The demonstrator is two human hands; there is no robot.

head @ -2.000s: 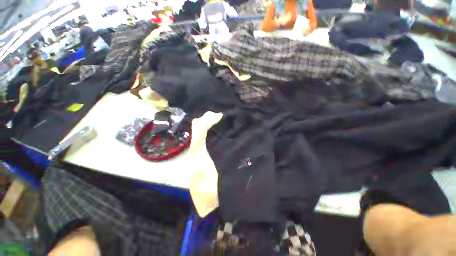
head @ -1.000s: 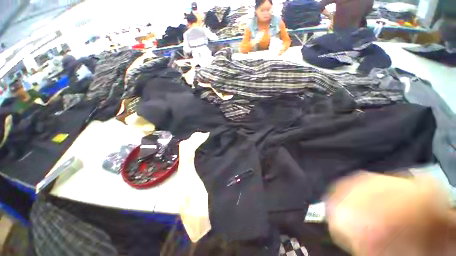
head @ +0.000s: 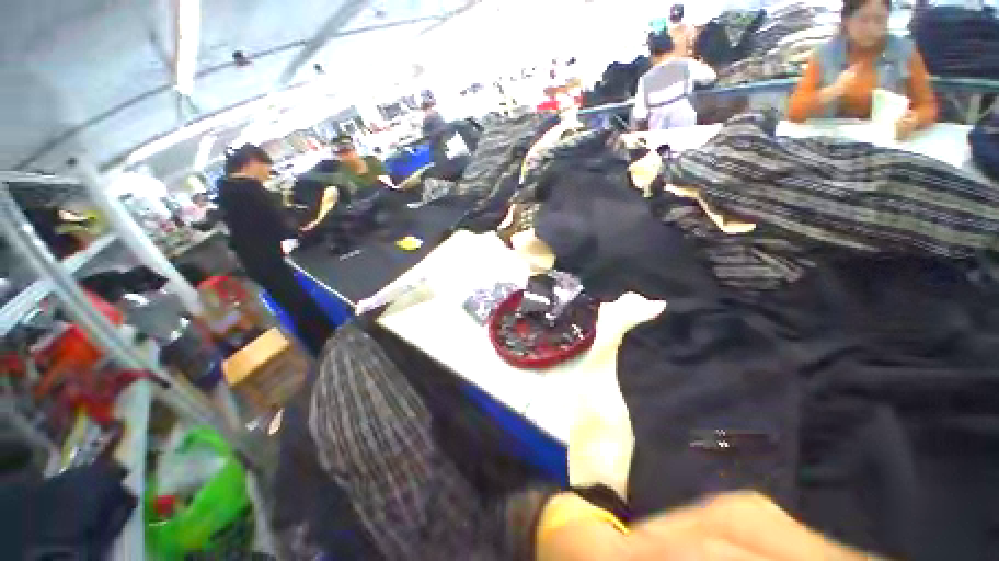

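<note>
The plain black garment (head: 712, 384) lies spread over the table in front of me, with a small dark glinting item (head: 723, 442) on it; I cannot tell what it is. A pale cloth strip (head: 605, 405) runs along its left edge. Left of that stands a round red tray (head: 539, 362) with small dark discs, a dark packet and clear plastic. My left hand (head: 718, 531) reaches in low at the bottom edge, blurred and cut off, with a yellow band near the wrist; its fingers and any hold are unclear. My right hand cannot be made out.
Plaid garments (head: 844, 186) are heaped behind the black one. Grey plaid cloth (head: 367, 422) hangs by the table's blue edge (head: 515, 422). At left are a metal rack (head: 137, 329), a cardboard box (head: 263, 367) and a green bag (head: 203, 499). Several people are at or near the far tables.
The view has swung left, so the tray and garments sit further right. The large blurred hand at the lower right is no longer distinct there. My left arm now crosses the bottom edge.
</note>
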